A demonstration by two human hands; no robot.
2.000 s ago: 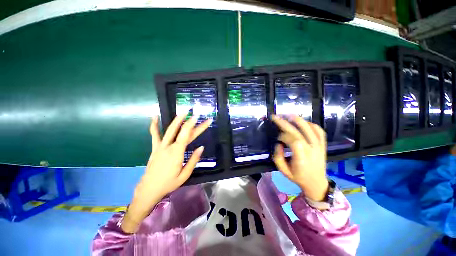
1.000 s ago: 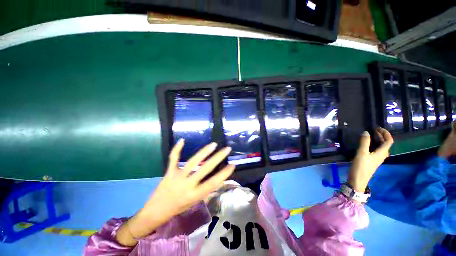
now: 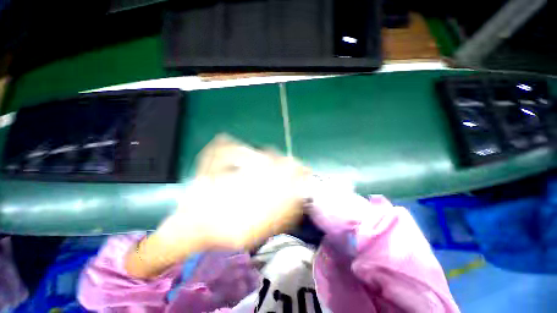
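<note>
A black foam tray (image 3: 157,137) lies on the green bench at the left. Dark glossy phones (image 3: 98,143) fill its left part, and its right-end slot is empty. My left hand (image 3: 256,211) and right hand (image 3: 229,162) overlap over the front of the bench, to the right of this tray. Both are strongly blurred and overexposed. Their fingers cannot be made out, and neither can anything they may hold.
Another black tray with dark phones (image 3: 476,125) lies at the right. A back tray (image 3: 256,64) holds one phone with a lit spot (image 3: 348,40). Brown board (image 3: 409,40) shows beside it. Blue clothing (image 3: 519,232) shows at the right edge.
The phone tray that lay in front of me is now at the left, its screens dark. My hands have come together, the right moving left. The right tray's phones also look darker.
</note>
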